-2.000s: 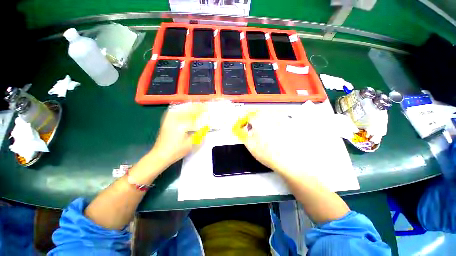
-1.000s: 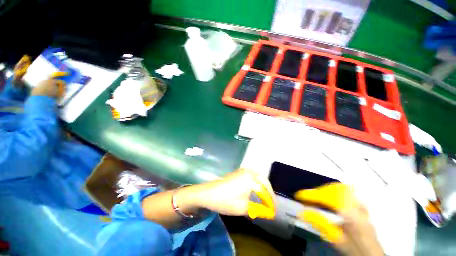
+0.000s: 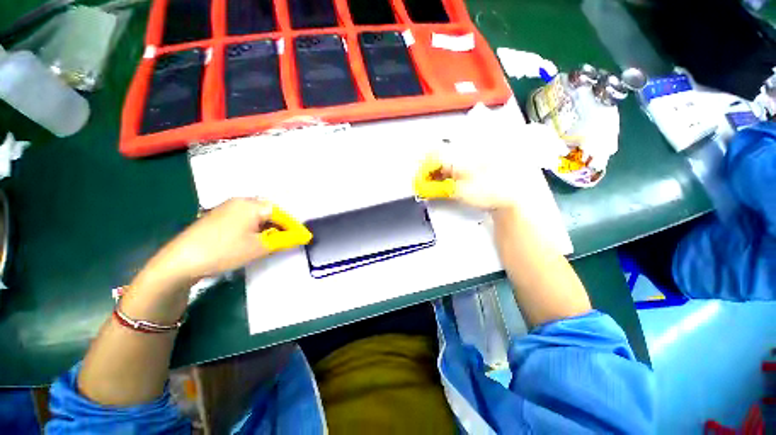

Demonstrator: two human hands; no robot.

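Observation:
A dark smartphone (image 3: 374, 261) lies on the white work mat (image 3: 281, 302), slightly tilted to the mat's edge. A greyish protective film (image 3: 370, 228) lies over or just above its face; any gap is hard to tell. My left hand (image 3: 230, 236), with yellow finger cots, pinches the film's left end. My right hand (image 3: 464, 183), also with yellow finger cots, pinches the film's upper right corner by a tiny white tab. The tips of some fingers are hidden.
The red-orange foam tray (image 3: 298, 119) with dark phones stands behind the mat; its front right pocket holds only white pieces. A waste dish (image 3: 587, 177) and metal-topped jars (image 3: 596, 83) stand right. A white bottle (image 3: 42, 93) lies far left. Another person's blue sleeve (image 3: 723, 221) is right.
The view has swung right, back from the left neighbour's place. The film, held near the front edge away from the phone a second ago, is now over the phone, with a hand at each end.

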